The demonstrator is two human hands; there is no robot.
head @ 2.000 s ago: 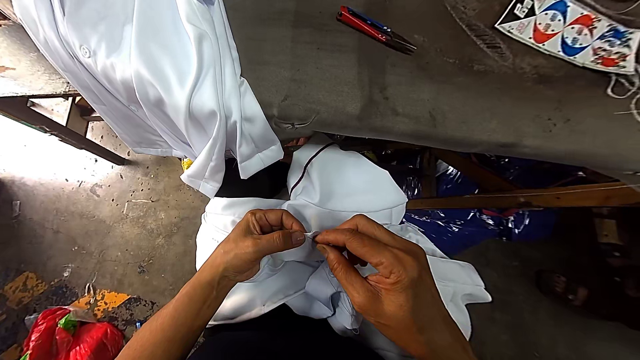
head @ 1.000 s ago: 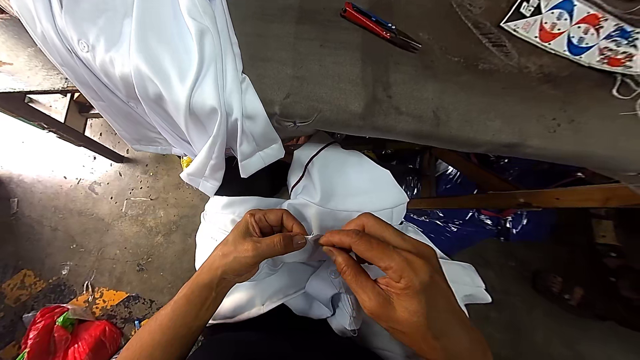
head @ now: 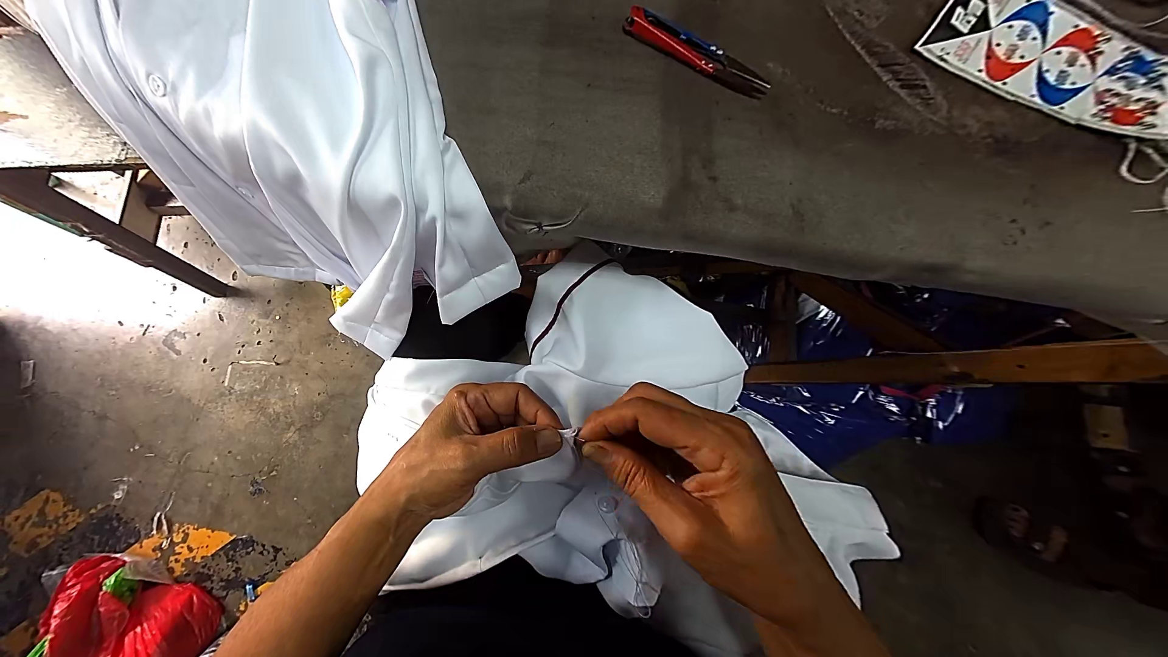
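Observation:
A white garment [head: 639, 338] with a dark cord or trim lies across my lap. Above it, my left hand [head: 484, 447] pinches a small bit of white fabric or thread between thumb and forefinger. Close beside those fingertips, my right hand [head: 675, 456] has its thumb and forefinger together on what looks like a thin needle, too small to make out fully. A white button [head: 607, 503] and loose white threads [head: 639, 575] show on the garment below my hands.
Thread snips [head: 698, 52] and a printed strip [head: 1049, 64] lie on the grey-covered table [head: 821, 182]. Another white garment [head: 301, 128] hangs over the edge at left. A wooden bar [head: 967, 363] runs below the table; a red plastic bag [head: 128, 607] sits on the floor.
Both hands stay close together over the garment. My right hand's fingers have shifted slightly at the small pinched spot.

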